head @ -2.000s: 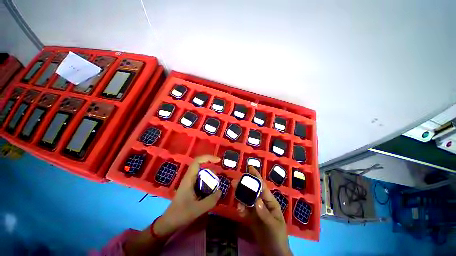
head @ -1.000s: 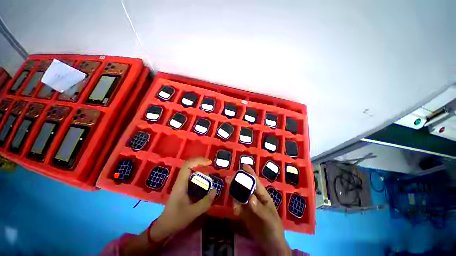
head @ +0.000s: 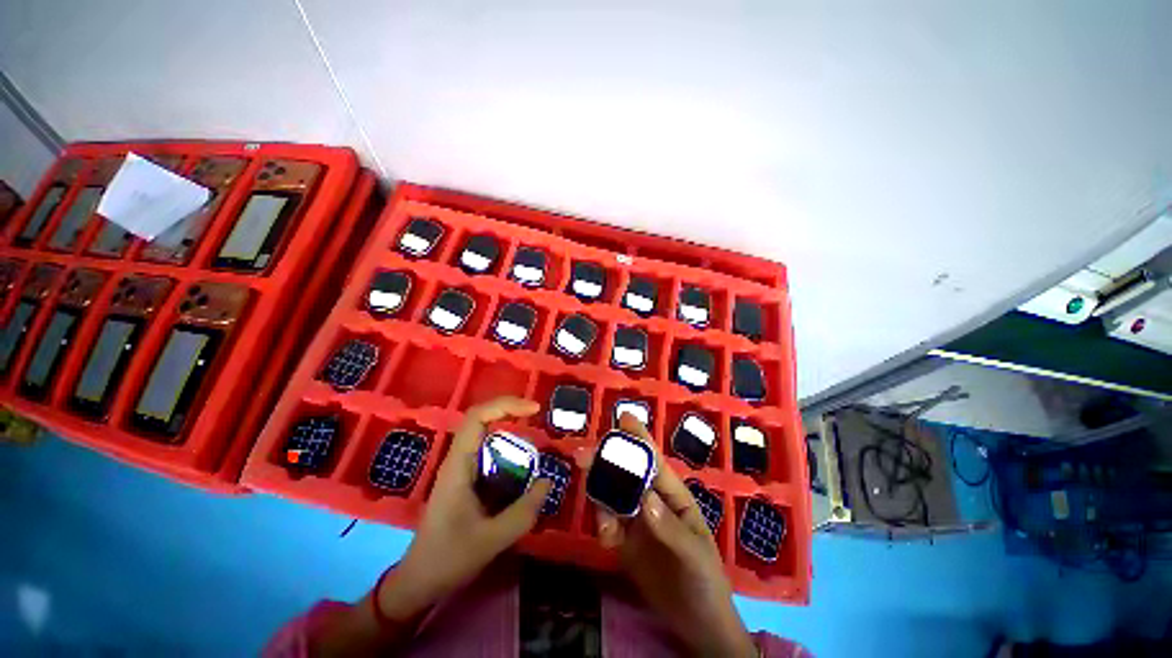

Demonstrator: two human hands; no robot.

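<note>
My left hand [head: 465,514] holds a smartwatch unit [head: 506,472] between thumb and fingers, its glass tilted and showing a bright glare. My right hand [head: 671,540] holds another smartwatch unit [head: 622,473], its screen white above and black below. Both are held over the near part of the red blister tray [head: 514,379]. Units with half-white screens sit in the far rows, and units with grid screens in the near row. One near-left unit [head: 312,446] shows a red mark. Two pockets left of the middle are empty. My hands hide part of the near rows.
At left a second red tray stack [head: 244,373] holds larger copper-brown and black assemblies [head: 176,373], with a white paper slip [head: 152,197] on top. A white surface [head: 643,116] lies beyond. At right are a grey box with cables [head: 887,469] and equipment above the blue floor.
The unit in my left hand has tilted, and its lit band has turned to a bright glare. The unit in my right hand stays nearly the same. The view has shifted slightly, moving the trays left in the picture.
</note>
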